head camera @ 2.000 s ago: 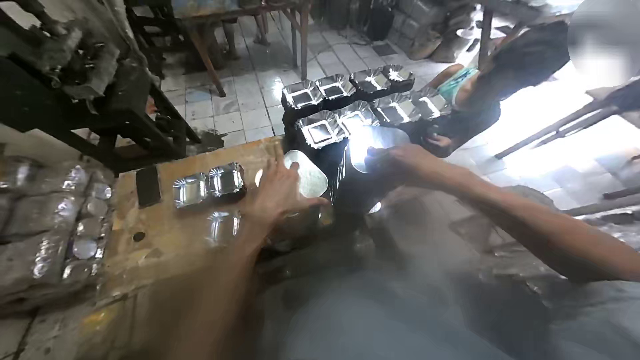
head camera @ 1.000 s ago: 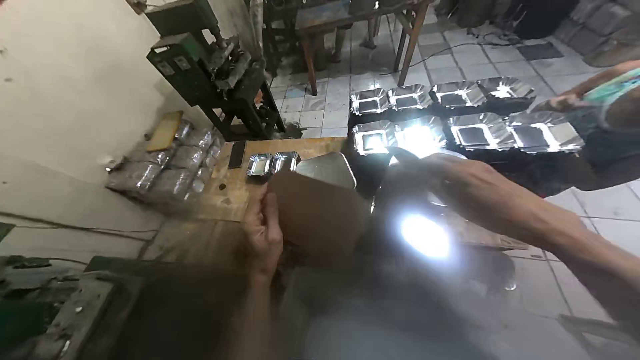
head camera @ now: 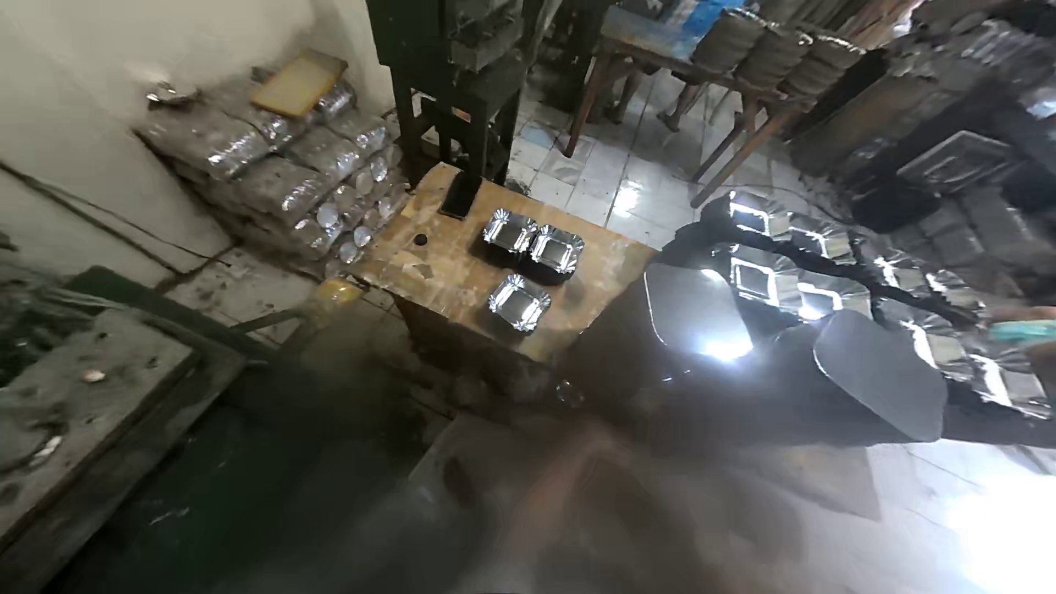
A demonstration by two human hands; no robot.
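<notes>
A blurred, skin-toned shape (head camera: 569, 487), a hand or forearm, shows at the bottom centre; which side it belongs to and what it holds cannot be told. A pale, blurred sheet-like shape (head camera: 450, 458) lies beside it. Beyond, two shiny foil trays (head camera: 532, 241) touch on a wooden board (head camera: 610, 247), with a third foil tray (head camera: 520, 304) apart and nearer. To their right are a flat rounded metal plate (head camera: 697, 312) and, farther right, a second such plate (head camera: 881, 371). Rows of foil trays (head camera: 755, 276) sit on dark supports behind the plates.
Wrapped stacks of foil trays (head camera: 280, 181) stand against the left wall, with a yellowish block (head camera: 299, 84) on top. A dark flat object (head camera: 460, 195) lies on the board. A worn machine bed (head camera: 91, 388) is at left. Behind stands a wooden table (head camera: 643, 41); another person's arm (head camera: 1023, 313) shows at right.
Both hands, clear over the work area earlier, have left that spot; only a blur shows low in the picture. The brown sheet by my left hand is no longer there. The view has swung.
</notes>
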